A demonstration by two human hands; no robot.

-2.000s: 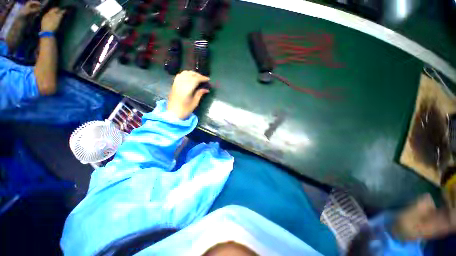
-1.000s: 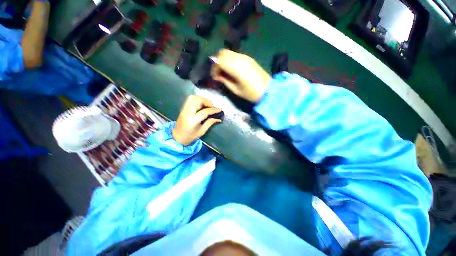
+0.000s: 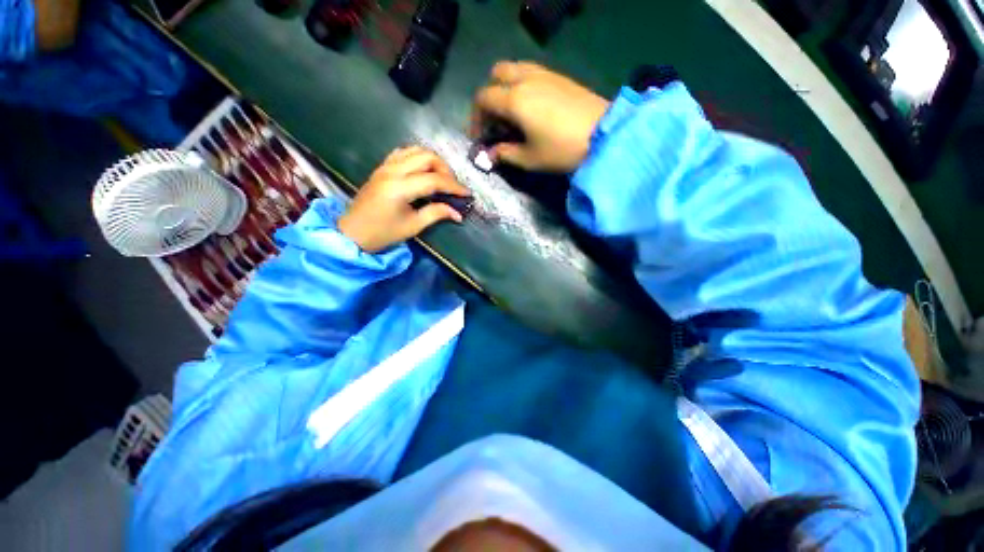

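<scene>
My left hand (image 3: 401, 198) is just above the green bench mat (image 3: 561, 300) near its front edge. Its thumb and fingers pinch a small black component (image 3: 453, 202). My right hand (image 3: 540, 116) is a little farther back and to the right, with its fingers curled down. A small whitish piece (image 3: 482, 160) shows at its fingertips; what it is, is too small to tell. Rows of small black blocks with thin red leads (image 3: 423, 50) lie on the mat beyond my hands.
A white desk fan (image 3: 162, 203) and a white grid tray (image 3: 319, 178) with dark red parts are at left. A tablet in a black frame (image 3: 912, 54) is at the back right beyond the white strip (image 3: 852, 129). A black round grille (image 3: 945, 431) is at far right. Another person's sleeve is top left.
The view has shifted. My right hand came over from the far right and is now near my left hand. A whitish piece now shows at its fingertips. My left hand still pinches the black component.
</scene>
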